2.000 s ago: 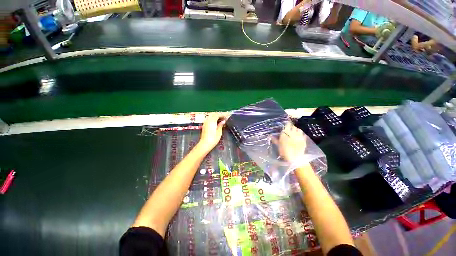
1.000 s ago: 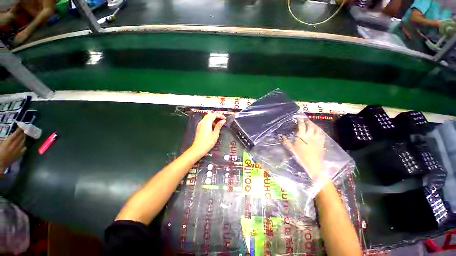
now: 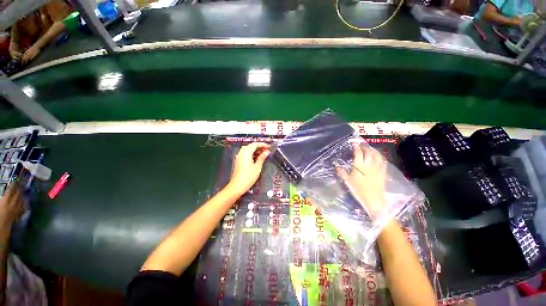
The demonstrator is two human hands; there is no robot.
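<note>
A black stack of keypad pieces point(image 3: 314, 143) lies inside a clear plastic bag point(image 3: 350, 206) on the printed work mat point(image 3: 257, 263), tilted with its far corner over the pale rail. My left hand point(image 3: 250, 166) is at the stack's left corner, thumb and fingertips together there; whether they pinch the bag's film is too small to tell. My right hand point(image 3: 366, 176) lies spread on the loose part of the bag, to the right of the stack.
Several black keypad piles point(image 3: 479, 185) stand to the right, beside wrapped pale bundles point(image 3: 534, 158). A green conveyor belt point(image 3: 197, 104) runs beyond the bench. A red pen point(image 3: 59, 185) lies at left, near another person's hand point(image 3: 12, 204) and a tray-like item.
The view has turned left since the first frame, bringing a neighbour's hand in at the left. Over the last second my hands and the bagged stack have hardly moved.
</note>
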